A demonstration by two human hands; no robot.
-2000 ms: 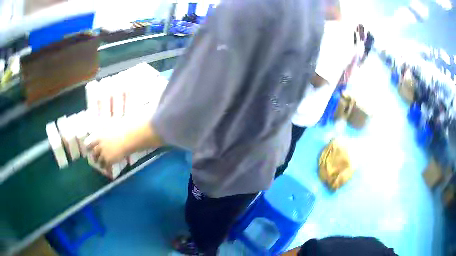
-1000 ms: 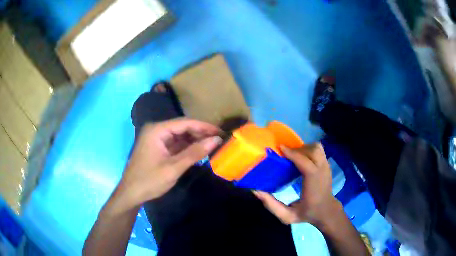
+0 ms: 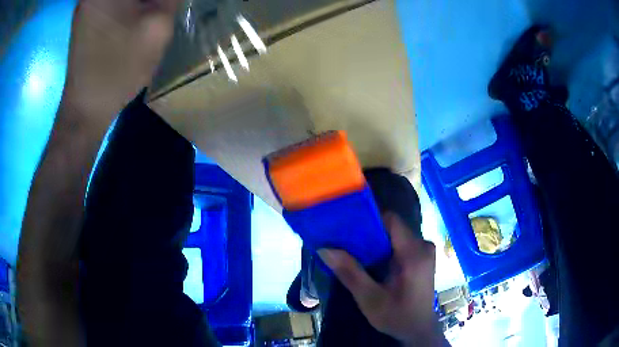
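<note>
My right hand (image 3: 390,284) is shut on a tape dispenser (image 3: 329,196) with a blue body and an orange part at its front. The dispenser is against or just over the side of a closed brown carton (image 3: 271,88). A shiny strip of clear tape (image 3: 237,51) shows near the carton's upper edge. My left hand (image 3: 139,34) is blurred and cut off by the top edge, at the carton's left; its fingers are hidden.
The carton stands by my legs in dark trousers. Blue plastic stools stand at the left (image 3: 227,251) and right (image 3: 485,203). Another person's leg (image 3: 577,196) and foot are at the right. A yellow bundle (image 3: 485,234) lies beyond the right stool.
The view has swung from the bench and co-worker down to the floor and carton. The dispenser, held before in my right hand over my lap, is now at the carton; my left hand moved up and left.
</note>
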